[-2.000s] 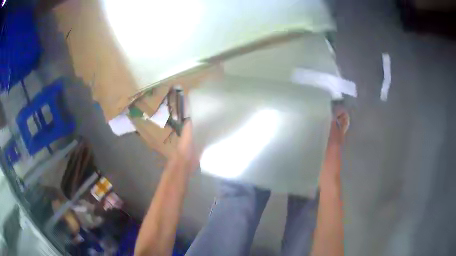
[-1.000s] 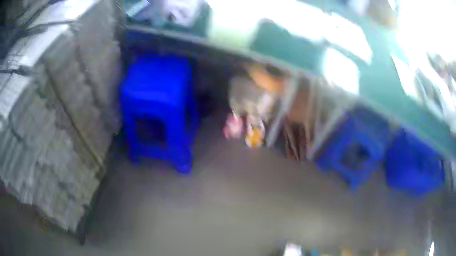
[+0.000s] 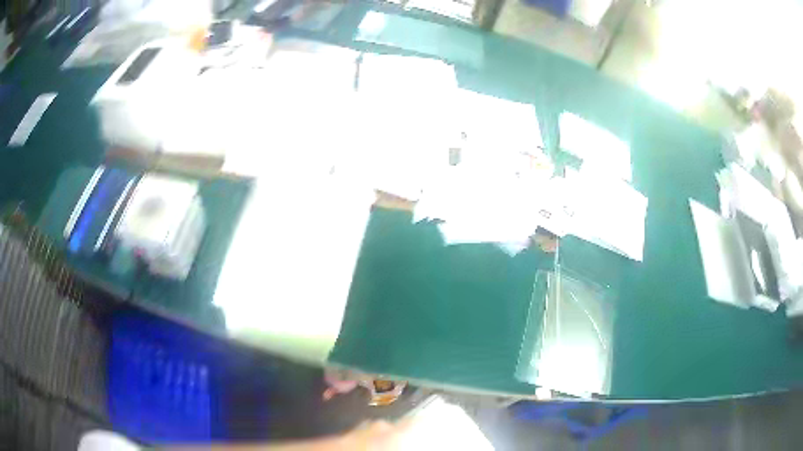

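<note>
My left hand (image 3: 379,433) is blurred and cut off by the bottom edge, its forearm coming in from the left. It is at the left side of a bright glass sheet (image 3: 445,428), seemingly gripping it, below the bench's front edge. The sheet's lower part is out of the picture. My right hand is not in view. A small white support box (image 3: 163,216) stands at the bench's left front, beside a blue-topped panel stack (image 3: 101,211) with white strips. A large, bright white sheet (image 3: 295,264) lies right of the box, reaching the front edge.
The green bench top (image 3: 405,299) bears white piles (image 3: 264,106), with a phone (image 3: 139,66) at the left. Clear sheets (image 3: 570,339) lie at the right front; white sheets (image 3: 722,251) are farther right. A blue stool (image 3: 158,374) and ribbed stack (image 3: 35,304) stand below left.
The view has swung from the glass packs, past the floor and stools, to the bench top. Both hands held the glass sheet earlier; now only my left hand shows beside a sheet.
</note>
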